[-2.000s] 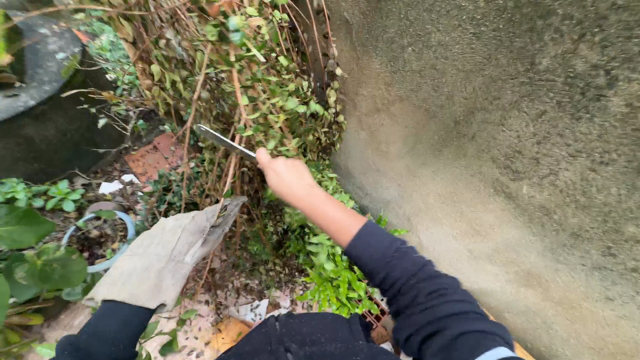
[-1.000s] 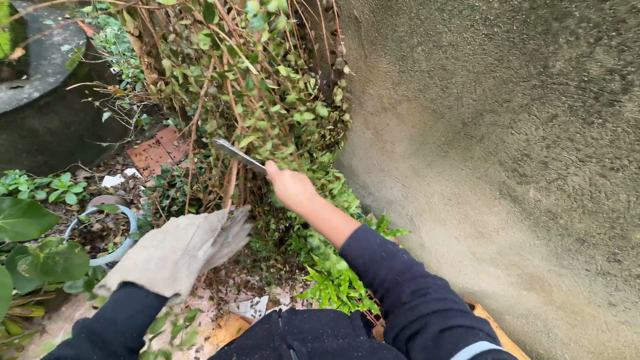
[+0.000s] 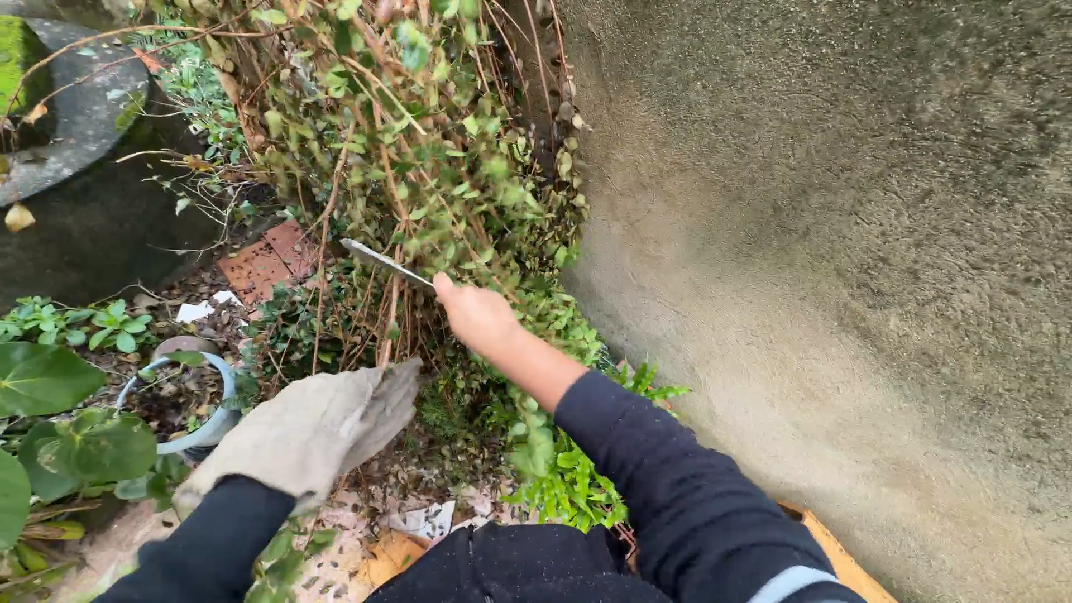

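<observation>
My right hand (image 3: 479,316) is bare and closed around the handle of a long blade (image 3: 387,263), perhaps a knife; the handle is hidden in the fist. The blade points up and left across thin brown stems. My left hand (image 3: 306,431), in a pale cloth work glove, is low at the foot of the vine stems (image 3: 392,310). Its fingertips meet a stem there, but the folds of the glove hide whether they grip it. The leafy climbing vine (image 3: 435,159) hangs in a dense mass above both hands.
A rough concrete wall (image 3: 804,251) rises on the right. At the left are a round concrete basin (image 3: 92,126), a blue-grey pot (image 3: 226,419) and broad-leaved plants (image 3: 46,381). Red bricks (image 3: 266,261) lie behind the stems. Green ferns (image 3: 578,490) grow near the wall's foot.
The gloved left hand has changed its pose a little by the stems. My right hand still holds the blade against or close to the vine, slightly lower than two seconds ago.
</observation>
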